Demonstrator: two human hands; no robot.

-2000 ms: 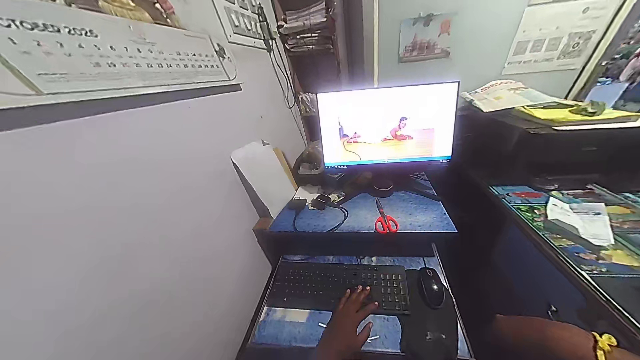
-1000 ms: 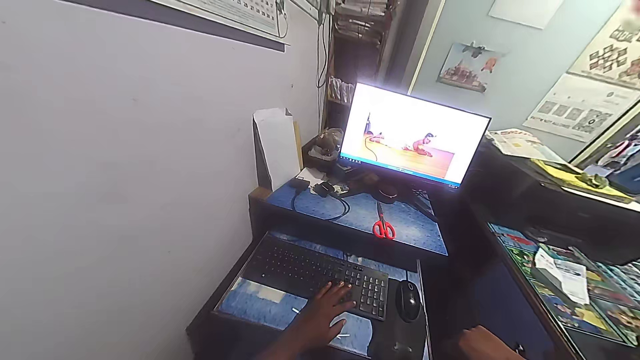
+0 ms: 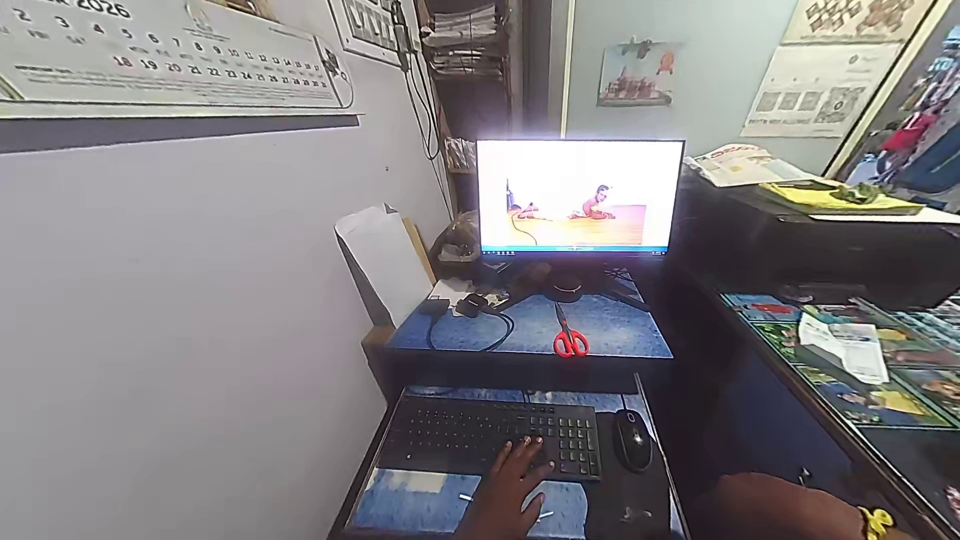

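Note:
My left hand lies palm down with its fingers spread, the fingertips on the right part of a black keyboard. It holds nothing. Right of the keyboard, a black computer mouse sits untouched on a dark mat. My right hand is low at the right, beside the dark desk side, with a yellow band at the wrist; its fingers cannot be made out. Behind the keyboard, red-handled scissors lie on the blue desktop below a lit monitor, which shows a figure low on a floor.
A black cable and adapter lie left of the scissors. White papers lean on the left wall. At right, a loose paper rests on a picture-covered counter, near a dark machine with a yellow item on top.
The left hand stays on the keyboard throughout. At lower right, the right hand one second ago was seen near the desk side; now more of the wrist shows. The view has swung and tilted.

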